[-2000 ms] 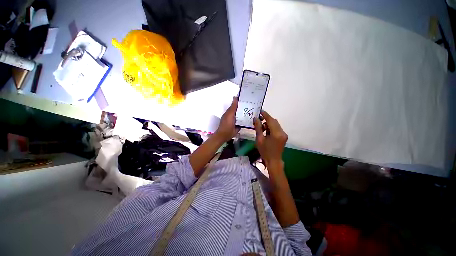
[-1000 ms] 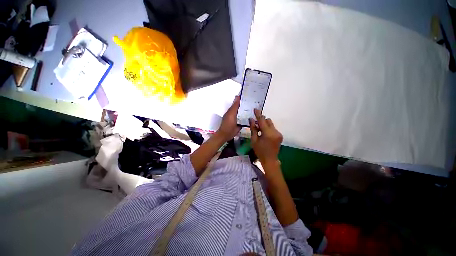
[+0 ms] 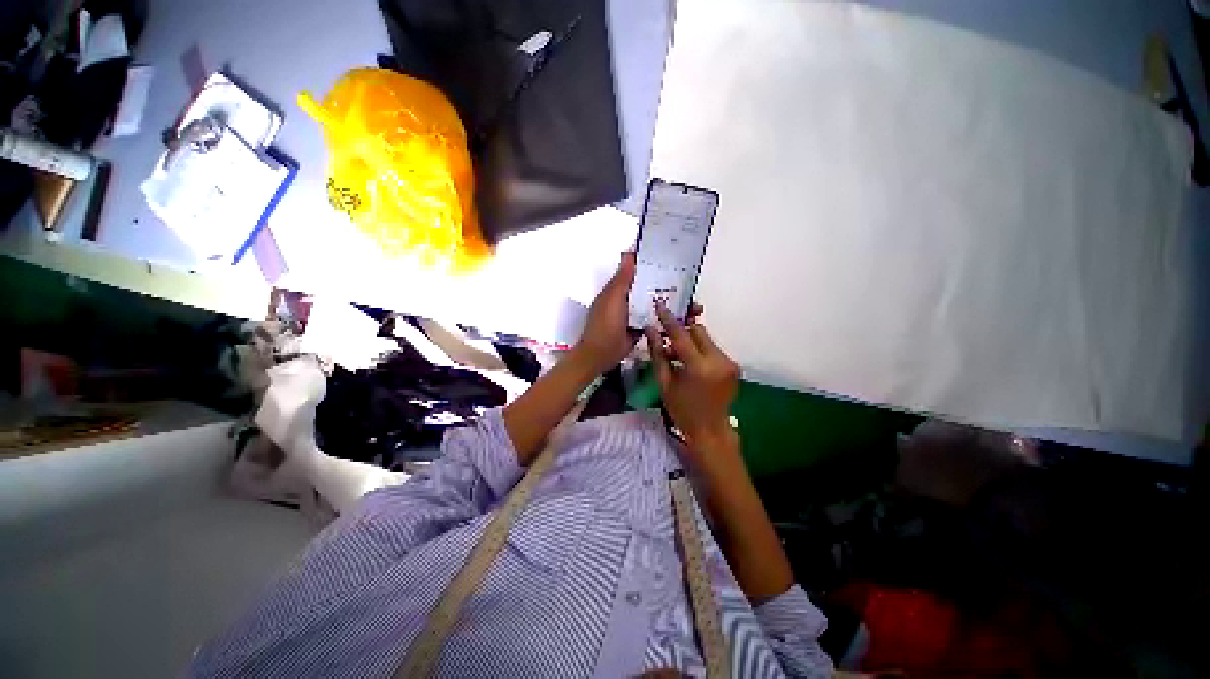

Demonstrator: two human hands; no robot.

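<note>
A mobile phone [image 3: 674, 252] with a lit, pale screen is held upright above the table's near edge. My left hand [image 3: 613, 318] grips its lower left side. My right hand [image 3: 699, 375] is at the phone's lower right, with bent fingers over the bottom of the screen. Whether the right fingers also support the phone or hold something tiny, I cannot tell. The white fabric [image 3: 916, 226] lies flat on the table to the right of the phone.
Black folded suiting cloth [image 3: 551, 146] and a yellow-orange plastic bag [image 3: 398, 173] lie left of the phone. A clipboard with papers [image 3: 219, 192] is further left. Fabric offcuts [image 3: 405, 411] are heaped below the table edge. A tape measure [image 3: 484, 551] hangs down the shirt.
My right hand has shifted left and slightly down, its fingers moving across the lower screen. The screen content has changed. The left hand keeps its grip.
</note>
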